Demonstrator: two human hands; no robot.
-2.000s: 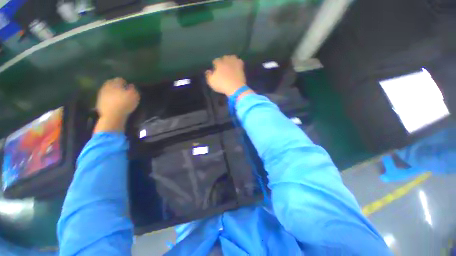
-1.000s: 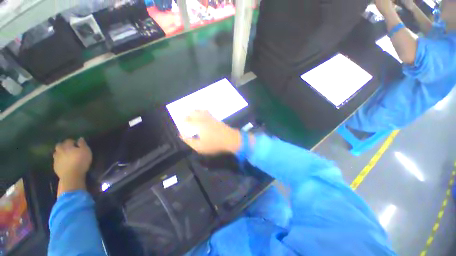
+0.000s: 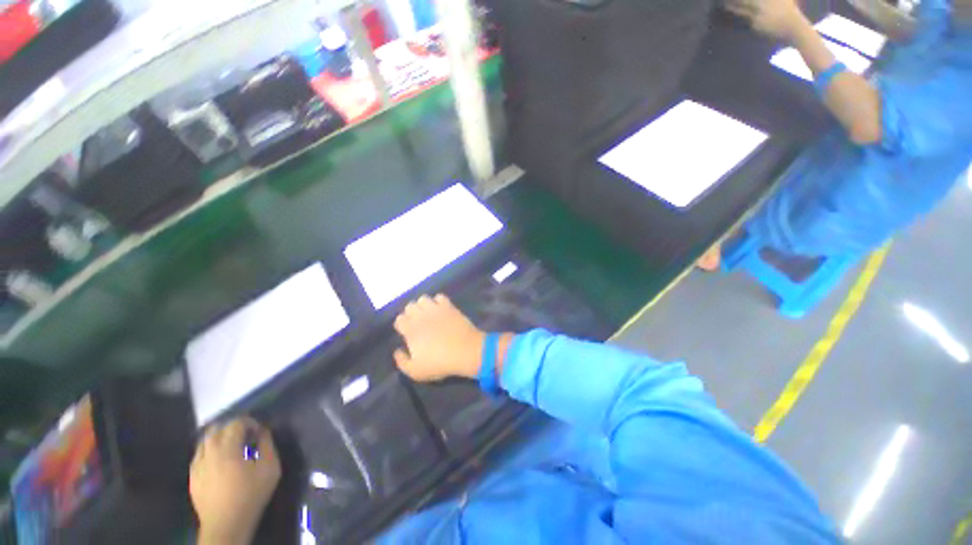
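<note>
Two tablets with plain white lit screens lie at the far side of a block, one on the left [image 3: 266,343] and one on the right [image 3: 422,245]. Two dark tablets lie nearer me, a left one [image 3: 339,434] and a right one [image 3: 533,303], each with a small white label. My right hand [image 3: 439,339] rests at the far left part of the near right tablet, fingers bent and fingertips hidden. My left hand [image 3: 232,477] is curled at the near left corner of the left lit tablet, partly cut off by the bottom edge. Its grip is unclear.
A tablet with a multicoloured screen [image 3: 62,477] lies at the far left. Another white-lit tablet [image 3: 684,152] lies right, beyond a pale post [image 3: 469,101]. A neighbouring person in a blue smock [image 3: 917,160] sits right, near a blue stool [image 3: 794,285]. Black trays [image 3: 279,106] stand behind.
The view has shifted right. The far left tablet's screen, dark before, is now white. My right hand has moved off the far right tablet towards me; my left hand has come nearer to me.
</note>
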